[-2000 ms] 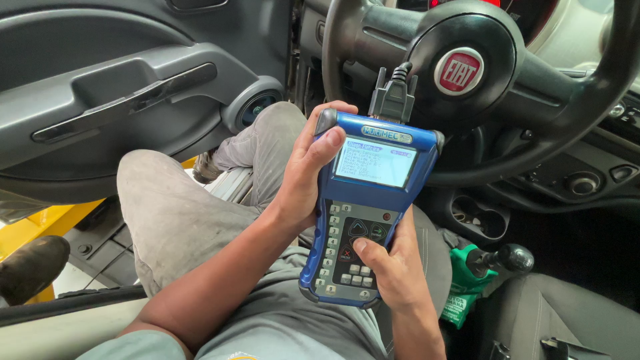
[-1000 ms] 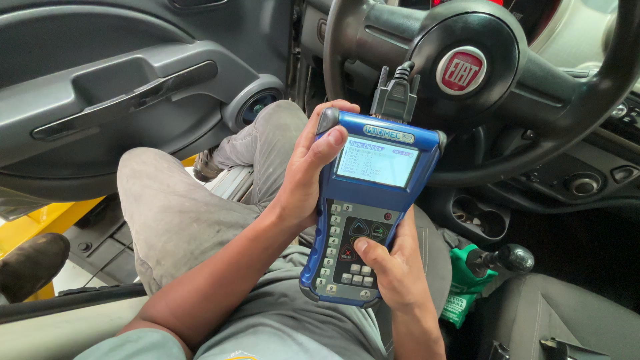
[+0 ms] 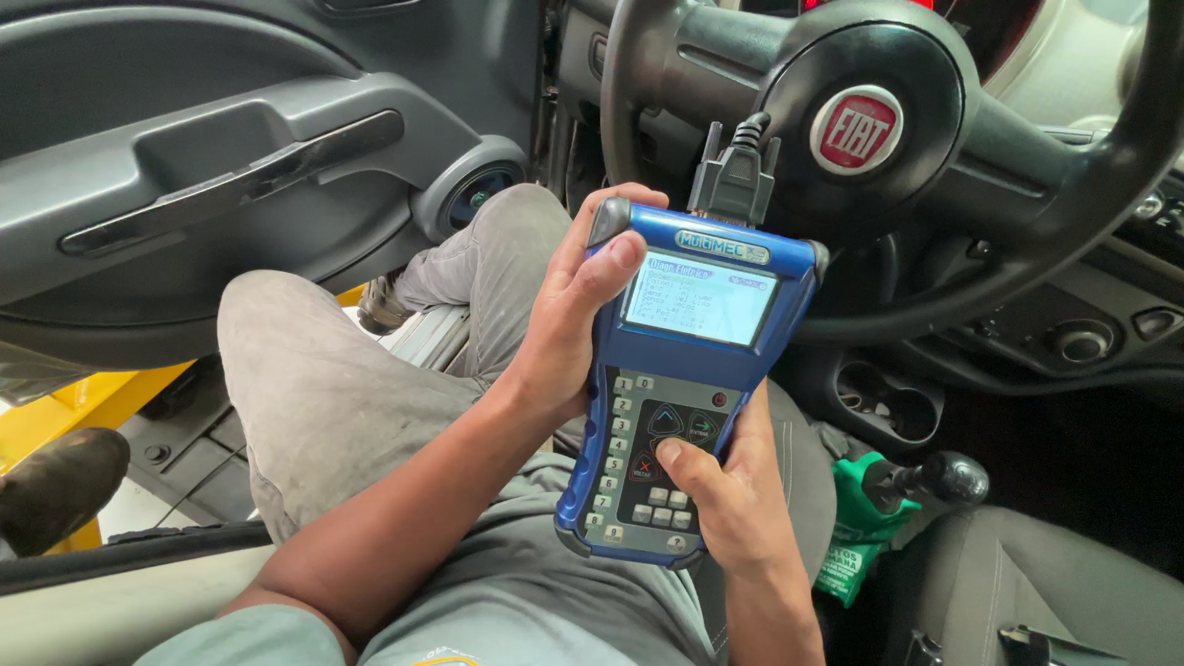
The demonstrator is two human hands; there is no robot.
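A blue handheld automotive diagnostic scanner (image 3: pixel 698 361) is held tilted above my lap, its lit screen showing lines of text. My left hand (image 3: pixel 569 305) grips its upper left side, the thumb on the front beside the screen. Around the lower right side is my right hand (image 3: pixel 731 481), its thumb resting on the keypad just below the up-arrow key. A grey cable connector (image 3: pixel 733 180) is plugged into the scanner's top edge, with its cable running up in front of the steering wheel. The fingers behind the scanner are mostly hidden.
The steering wheel (image 3: pixel 925 319) is just beyond the scanner. An open car door (image 3: pixel 370 120) stands at the left, above a yellow metal structure (image 3: pixel 69 416). At the right are a cup holder (image 3: pixel 888 398), the gear knob (image 3: pixel 955 476) with a green bag (image 3: pixel 856 527), and a seat (image 3: pixel 1064 573).
The text on the scanner's screen looks different from the earlier frames. Both hands keep the same hold on the scanner.
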